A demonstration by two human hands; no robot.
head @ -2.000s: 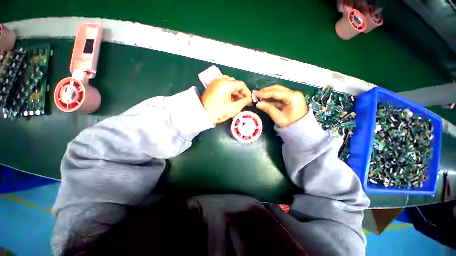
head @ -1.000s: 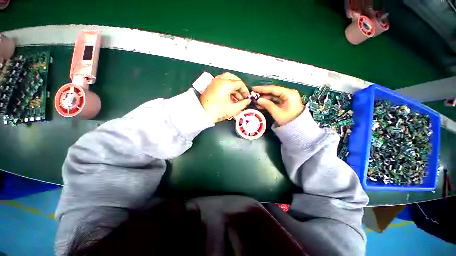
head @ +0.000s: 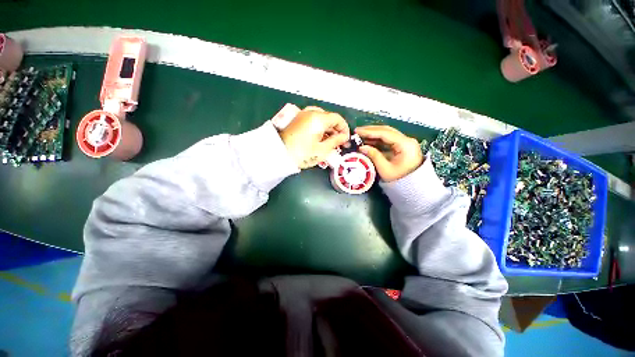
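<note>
A pink fan body lies on the bench in front of me, its spoked round head [head: 353,173] towards me and its handle mostly hidden under my left hand [head: 315,137]. The pale handle end shows beyond my left hand. My left hand is closed over the handle, its fingertips near the neck. My right hand [head: 391,152] pinches a small dark circuit board with white bits [head: 354,142] just above the fan head. The left fingertips are close to the board; whether they touch it is unclear.
A blue bin [head: 500,202] of small boards stands at right, with a loose board pile [head: 456,162] beside it. Another fan body [head: 123,84] and larger board panels [head: 38,115] lie at left. A pale rail [head: 278,73] borders the belt, which carries pink units [head: 521,64].
The fan head has shifted slightly right under my hands. The small board sits closer above the head, and my fingertips are a little further apart. The pink units on the belt have moved right.
</note>
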